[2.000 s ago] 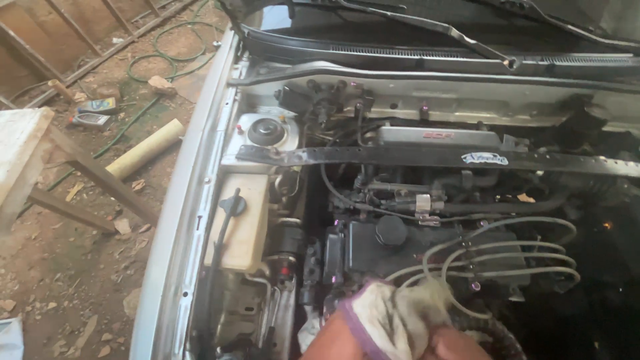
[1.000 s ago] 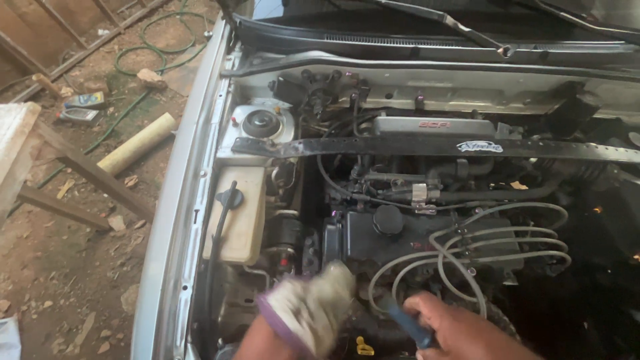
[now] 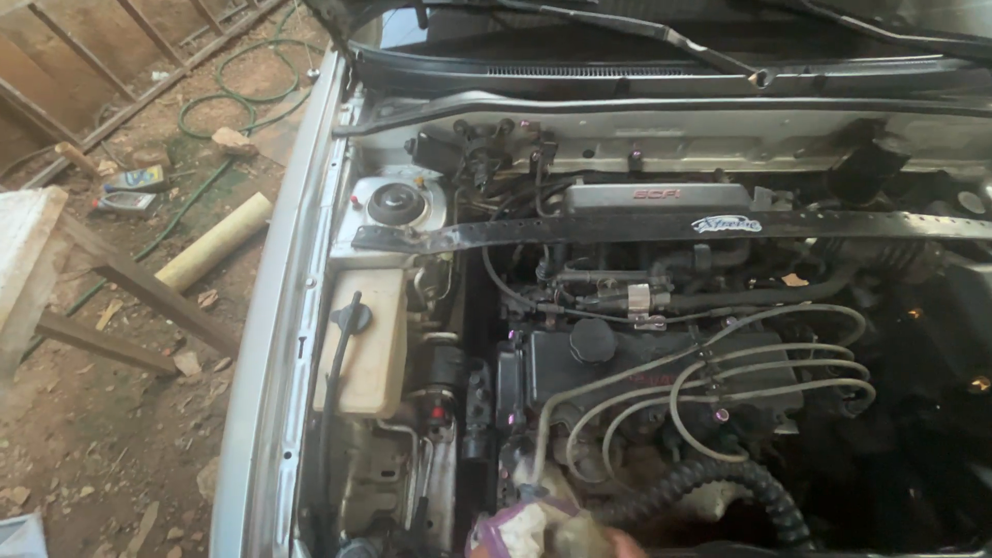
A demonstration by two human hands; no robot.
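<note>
At the bottom edge, my left hand (image 3: 523,529) wears a pale work glove with a purple cuff. It is low over the front of the engine, by the lower ends of the grey spark plug wires (image 3: 542,434); its fingers are blurred, so any hold is unclear. Part of my bare right hand (image 3: 621,544) shows close beside it, mostly cut off by the frame. Above both hands is the black valve cover (image 3: 558,387) with its round oil filler cap (image 3: 593,341). A black corrugated hose (image 3: 697,474) curves to the right of my hands.
A black strut bar (image 3: 604,227) crosses the engine bay. A whitish reservoir (image 3: 372,380) with a dark cap stands at left, inside the silver fender (image 3: 267,349). Outside are a wooden trestle (image 3: 147,298), a pale tube (image 3: 217,242) and a green garden hose (image 3: 186,205) on dirt ground.
One second ago my hands were apart, the right one around a blue-handled tool; now they are close together and lower in view. That tool cannot be made out now.
</note>
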